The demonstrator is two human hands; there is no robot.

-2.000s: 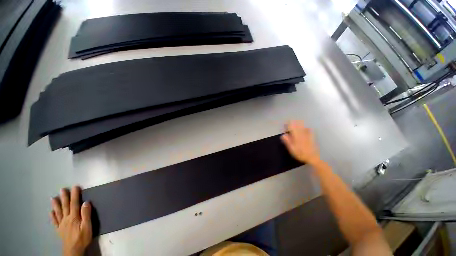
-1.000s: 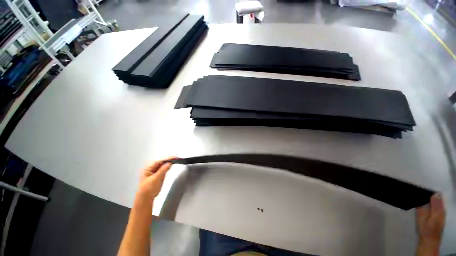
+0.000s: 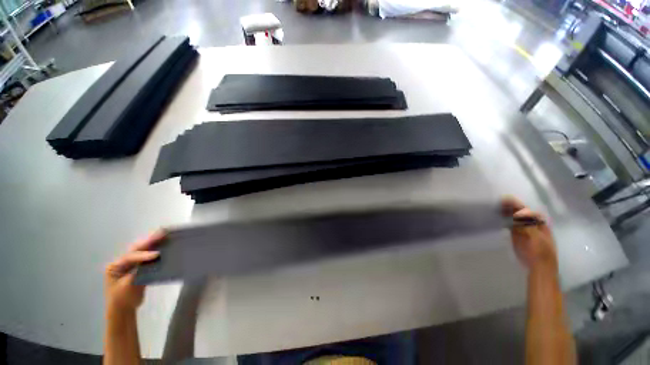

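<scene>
A long strip [image 3: 328,239] with a grey face towards me is held between my two hands above the near part of the table, blurred by motion. My left hand [image 3: 135,264] grips its left end. My right hand [image 3: 529,227] grips its right end. A fanned stack of black strips [image 3: 321,139] lies just beyond it. A smaller strip stack [image 3: 306,91] lies behind that. A thick strip stack [image 3: 121,96] lies at an angle at the far left.
The light-grey table [image 3: 57,235] has a curved edge. A metal-framed roller machine [image 3: 606,93] stands at the right. A stool-like object with a pale top [image 3: 261,25] stands beyond the far edge. A white rack [image 3: 21,43] is at the far left.
The strip went from flat on the table to lifted and bowed, edge towards me, and now shows a grey face. My left hand went from flat on its end to gripping it. The view has shifted.
</scene>
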